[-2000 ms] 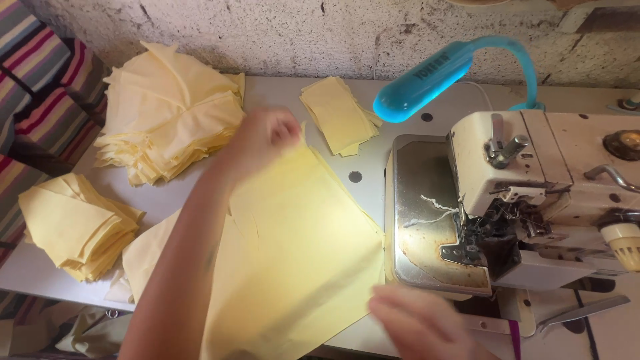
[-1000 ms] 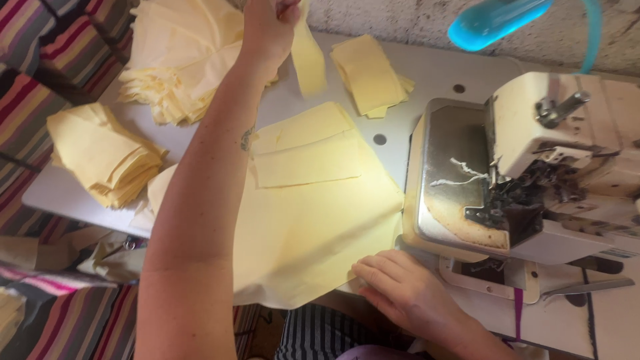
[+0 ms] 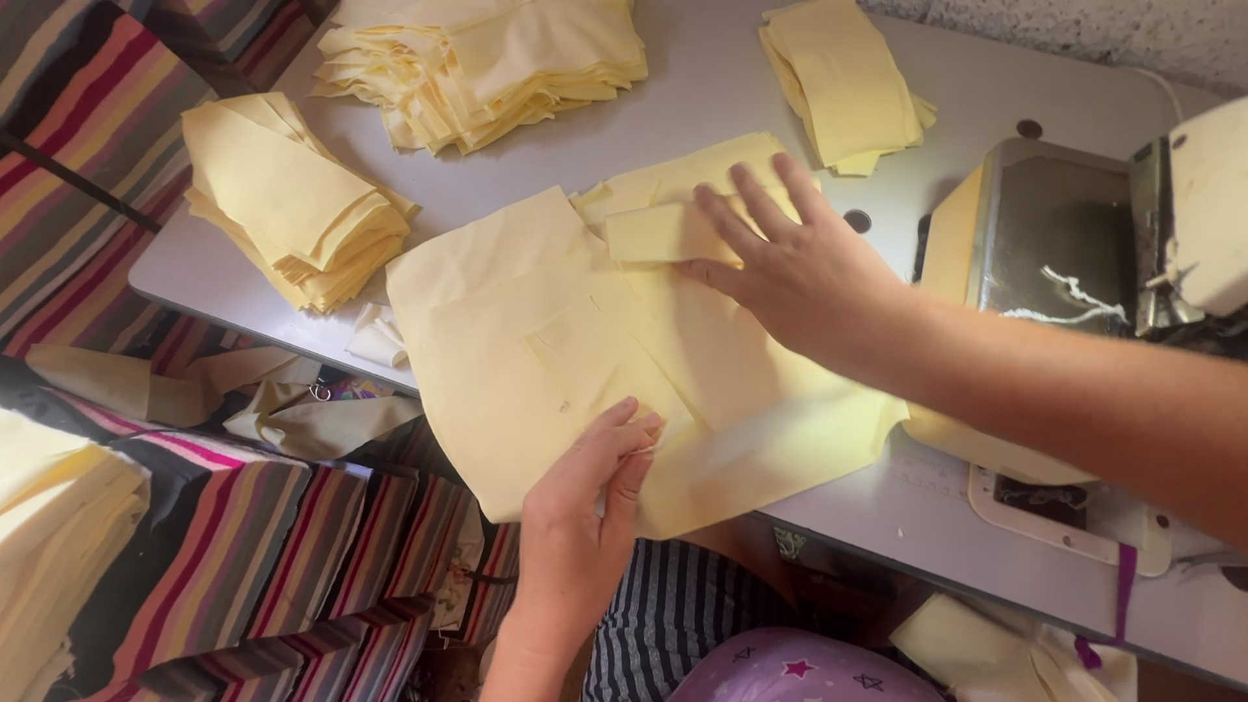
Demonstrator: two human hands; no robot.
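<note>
Several pale yellow fabric pieces [image 3: 507,322] lie overlapped on the grey sewing table, reaching over its front edge. My left hand [image 3: 595,478] pinches a fabric edge between thumb and fingers, near the lower middle of the pieces. My right hand [image 3: 770,234] lies with spread fingers on a narrow yellow strip [image 3: 648,234] on top of the larger cloth; it presses from above and does not grip. To the right stands a white overlock sewing machine [image 3: 1214,214] with a metal plate [image 3: 1058,224], where white thread ends lie; my right forearm crosses in front of it.
Yellow fabric stacks lie at the left [image 3: 292,205], at the back [image 3: 487,68] and near the back right [image 3: 843,83]. Striped cloth [image 3: 263,546] hangs at the left and below the table edge. A purple ribbon [image 3: 1126,590] hangs by the machine base.
A second large cloth piece now overlaps the left of the first. The right hand has moved from the cloth's lower edge to its upper part. The view has shifted noticeably.
</note>
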